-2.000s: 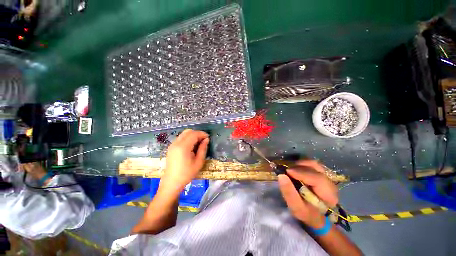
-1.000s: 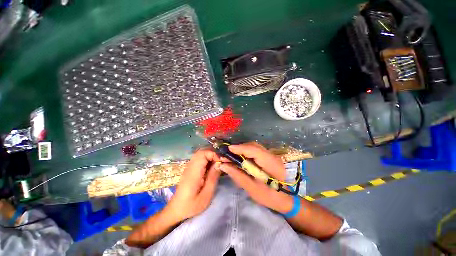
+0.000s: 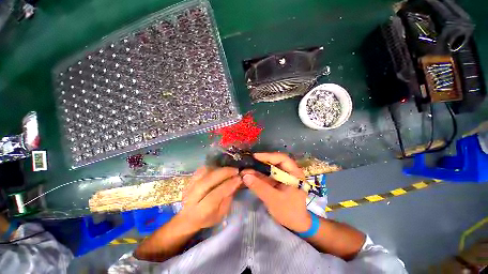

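My right hand [image 3: 281,195] holds the soldering iron [image 3: 281,175] by its black and yellowish handle, its tip end pointing up-left near the red heap. My left hand [image 3: 211,193] is beside it, with its fingertips meeting my right fingertips below the iron's black grip. Whether something tiny is pinched between the fingertips is hidden. The heap of red parts [image 3: 239,131] lies just above the iron's tip. The clear blister tray [image 3: 144,85] with rows of silvery parts is at upper left. Solder wire [image 3: 69,184] runs from the spool [image 3: 19,203] toward my left hand.
A white bowl of silvery bits [image 3: 325,106] and a black pouch [image 3: 283,74] are at centre right. The black soldering station [image 3: 385,69] bears a brown box of rods [image 3: 442,78]. Dark red parts [image 3: 136,160] lie below the tray. The wooden strip [image 3: 136,195] runs under my wrists. Another person's sleeve [image 3: 37,249] is at lower left.
Since two seconds ago, my right hand with the iron has moved left and my hands have come together. In the last second they stay joined, and the view has shifted slightly.
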